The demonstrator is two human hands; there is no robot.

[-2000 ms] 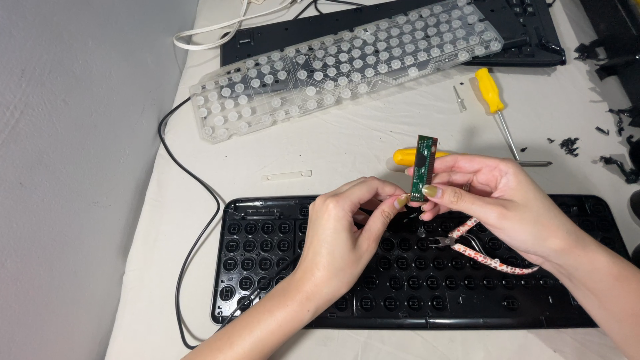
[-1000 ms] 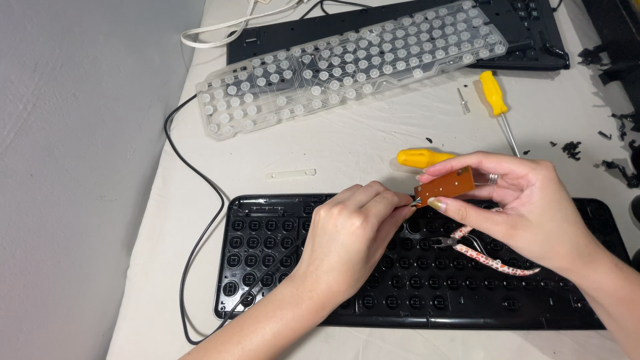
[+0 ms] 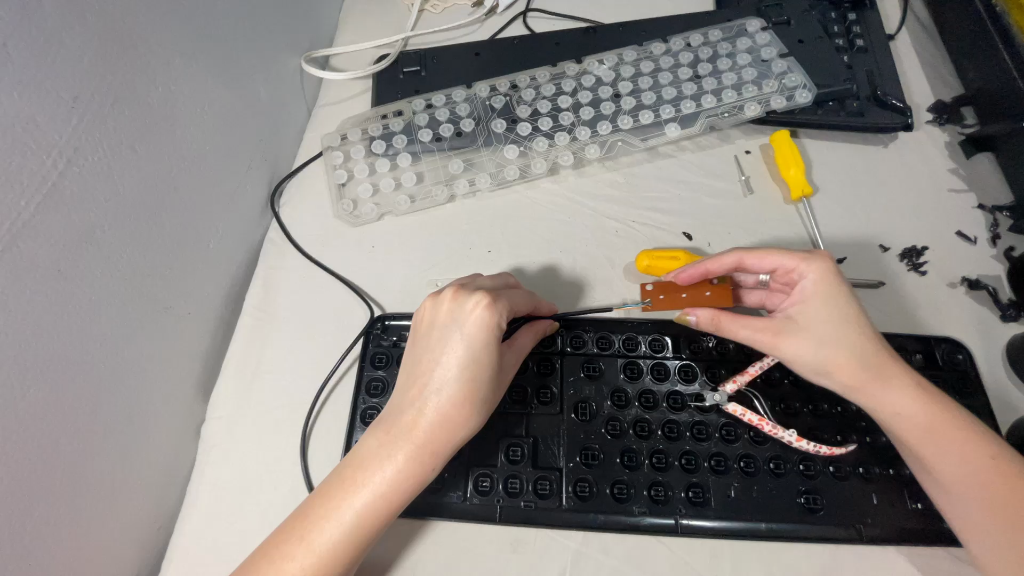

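My right hand pinches a small brown circuit board above the top edge of a black keyboard shell. Thin wires run from the board's left end into a black cable. That cable is gripped between thumb and fingers of my left hand, to the left of the board. Nippers with patterned handles lie spread on the shell, below my right hand. A yellow screwdriver handle shows just behind the board; my right hand covers part of that tool.
A clear keyboard membrane lies partly over another black keyboard part at the back. A second yellow-handled screwdriver, a small pale pin and black plastic scraps lie right. A white cable crosses the back left.
The board was upright with its green side showing, then turned so its brown side shows. My left hand has moved left along the cable, away from the board.
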